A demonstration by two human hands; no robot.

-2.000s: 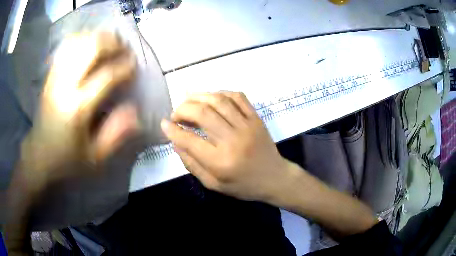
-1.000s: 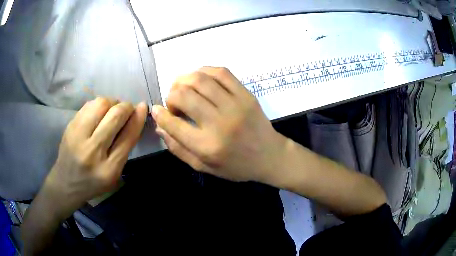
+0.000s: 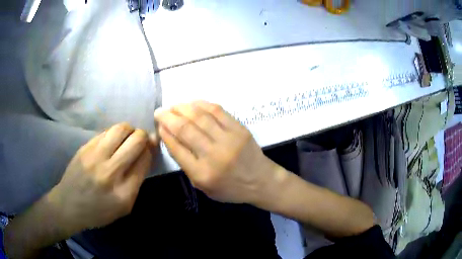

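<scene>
A large pale grey garment panel (image 3: 101,76) lies on the left of the white table, its right edge running up to the metal presser foot area (image 3: 143,7) at the top. My left hand (image 3: 109,172) rests at the panel's lower right edge with its fingertips closed on the cloth. My right hand (image 3: 215,152) is just to the right, its fingertips pinching the same seam edge (image 3: 155,109). The fingertips of both hands are close together and hide the cloth between them.
A printed ruler scale (image 3: 324,96) runs along the white table's front edge. Orange scissors handles (image 3: 337,5) show at the top. Brown cloth pieces (image 3: 324,167) and pale green ones (image 3: 423,202) hang below the table at right. A dark fitting (image 3: 430,55) sits at the right end.
My left hand has come from a blurred, raised position down to the panel's edge beside my right hand. The view has tilted down and back up, and the presser foot shows again.
</scene>
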